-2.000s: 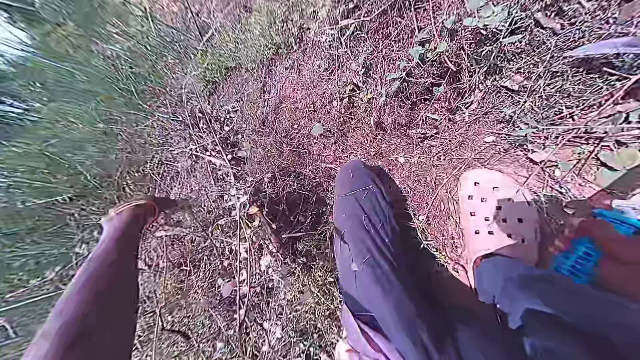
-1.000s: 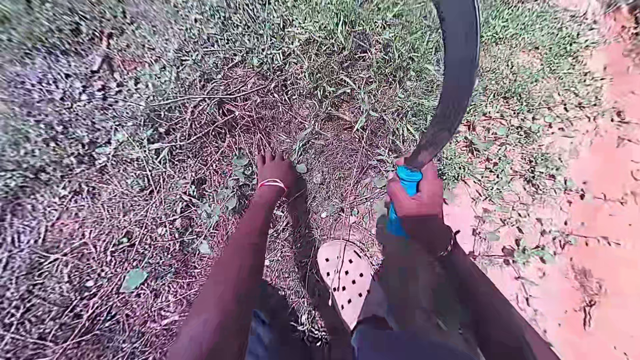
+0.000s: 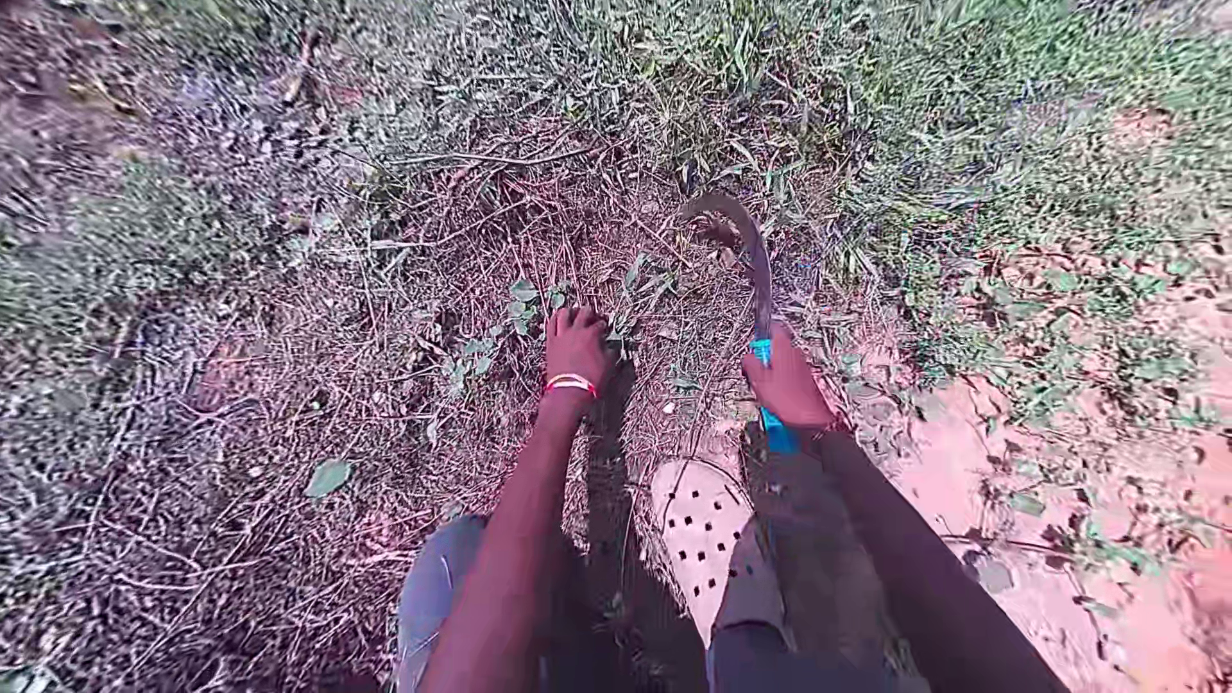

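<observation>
My right hand [image 3: 791,383] is closed around the blue handle of a sickle [image 3: 751,245]. The curved metal blade points away from me, its tip hooked to the left, low over the ground. My left hand [image 3: 578,348], with a red and white band at the wrist, reaches down to the ground beside a small green leafy plant [image 3: 525,306]. Its fingers are bent and their tips are partly hidden, so whether they grip any stems cannot be told.
A light perforated clog [image 3: 701,539] is on my foot just below the hands. Dry twigs [image 3: 481,217] and cut stems cover the ground ahead and left. Green grass [image 3: 741,48] grows farther off. Bare reddish soil [image 3: 1001,481] lies at the right.
The view has swung greatly since the earliest frame. Since one second ago, the sickle blade has come down from upright at the upper right to low over the ground, its tip now in view.
</observation>
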